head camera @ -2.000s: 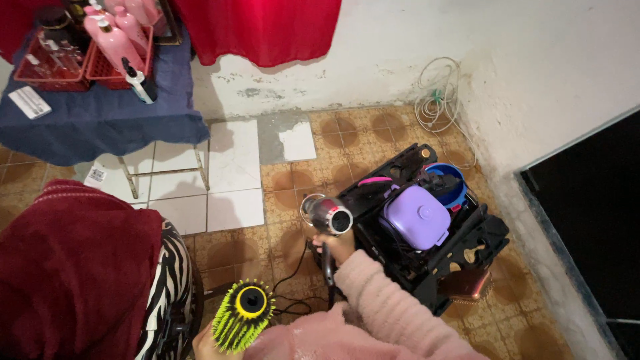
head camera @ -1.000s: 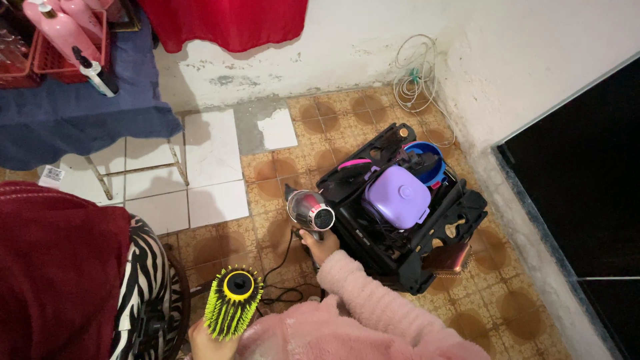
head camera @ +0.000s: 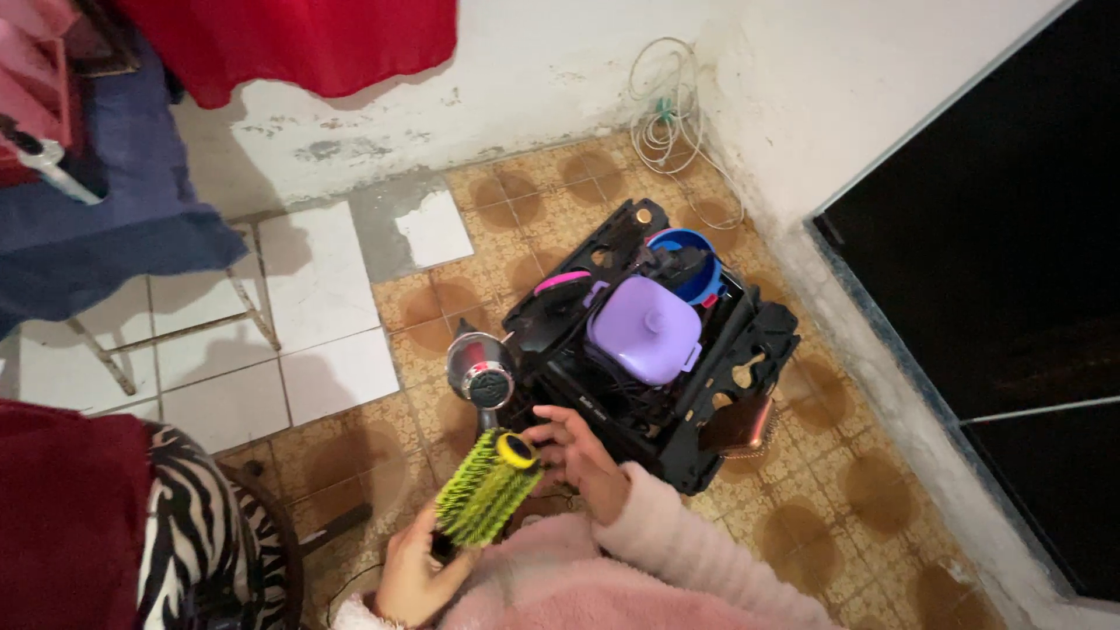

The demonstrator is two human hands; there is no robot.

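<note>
My left hand (head camera: 422, 560) grips a round hairbrush with yellow-green bristles (head camera: 486, 492) at the lower middle. My right hand (head camera: 577, 451) is beside the brush's upper end, its fingers apart; whether the fingertips touch the brush cannot be told. Just beyond the brush, a hair dryer (head camera: 479, 363) is at the left side of a black salon cart (head camera: 634, 451), its handle partly hidden behind the brush. In the cart are a purple lidded container (head camera: 645, 331) and a blue bowl (head camera: 700, 262). A copper-coloured paddle brush (head camera: 742, 427) is at the cart's near right side.
At the left are a seat with a zebra-pattern cover (head camera: 188, 525) and dark red cloth (head camera: 70, 516). A table with a blue cloth (head camera: 140, 210) holds a red basket (head camera: 66, 105). A coiled white cable (head camera: 669, 131) lies by the wall corner; a dark panel (head camera: 989, 236) is at the right.
My right hand has let go of the hair dryer, now beside the cart, and has moved to the round brush. My left hand still holds the brush, now tilted. The view has shifted right.
</note>
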